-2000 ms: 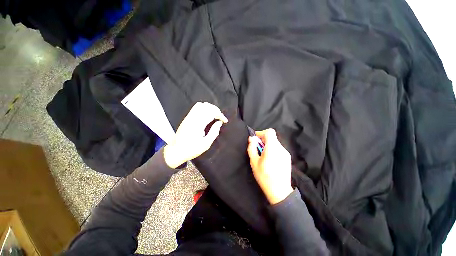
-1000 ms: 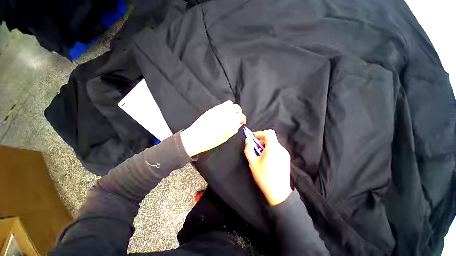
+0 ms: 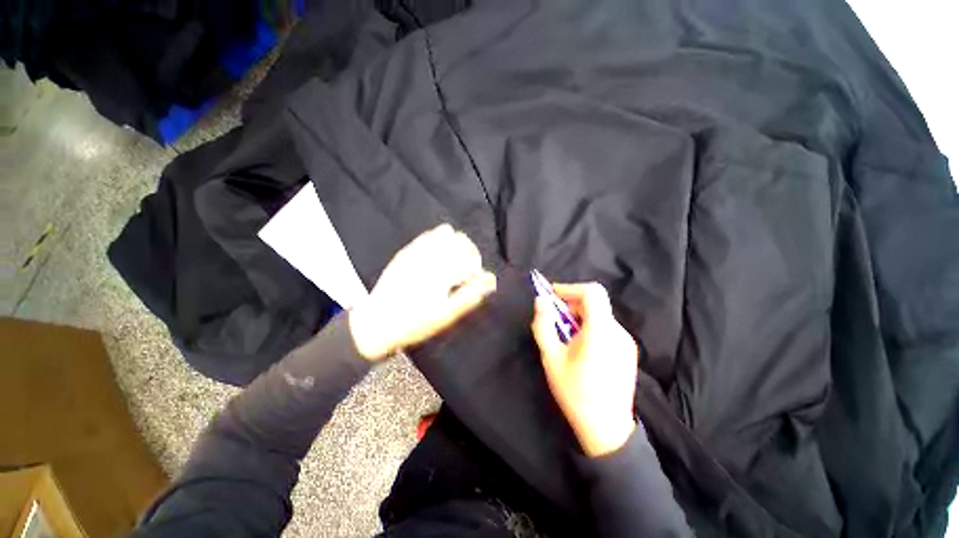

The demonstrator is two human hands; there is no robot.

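A large black jacket (image 3: 589, 179) is spread in front of me, with a thin seam (image 3: 460, 131) running down its middle. My left hand (image 3: 426, 292) lies on the cloth at the lower end of the seam, thumb and fingertips close together; whether it pinches a thread or cloth cannot be told. My right hand (image 3: 591, 363) holds the thread snips (image 3: 555, 307), purple-blue with pale metal blades pointing up and left. The blades are a little right of my left fingertips, not touching them. The handle is partly hidden in my palm.
Another dark garment (image 3: 163, 252) hangs at the left, beside a white triangular table corner (image 3: 315, 244). A dark heap with blue (image 3: 237, 63) is at the upper left. Cardboard boxes (image 3: 74, 389) stand at the lower left on the speckled floor (image 3: 352, 452). White surface shows at the upper right.
My left hand reached right to the snips' tip, then drew back left. My right hand with the snips has moved slightly right and down. The jacket has barely moved.
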